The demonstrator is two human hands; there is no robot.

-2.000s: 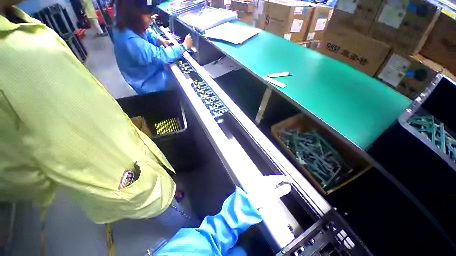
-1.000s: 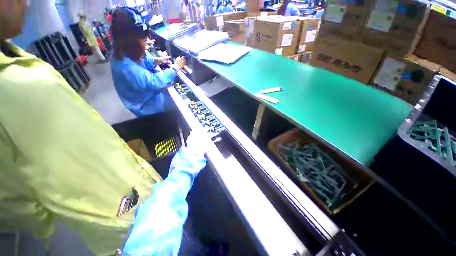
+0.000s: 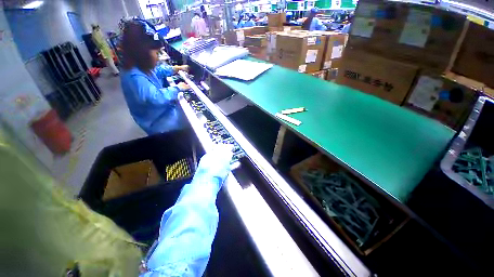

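My left hand point(image 3: 218, 158), in a white glove with a blue sleeve, reaches from the bottom onto the conveyor rails point(image 3: 260, 230). It lies at the near left corner of a dark solder pallet carrying a populated board point(image 3: 221, 133) with yellow and pale parts. The glove is overexposed, so I cannot tell if the fingers grip the pallet or only rest on it. More populated boards lie farther along the rails. My right hand is out of the picture.
A blue-smocked person point(image 3: 145, 92) works at the line's far left. A yellow-sleeved person point(image 3: 51, 216) is close at left. A black bin point(image 3: 103, 162) stands left. At right are a green bench point(image 3: 346, 130), a scrap box point(image 3: 374, 246) and a black tote point(image 3: 460, 143).
My left hand has moved from the near part of the rails up to the board's near end and stays there. The yellow-sleeved person has shifted down and left, showing more of the black bin.
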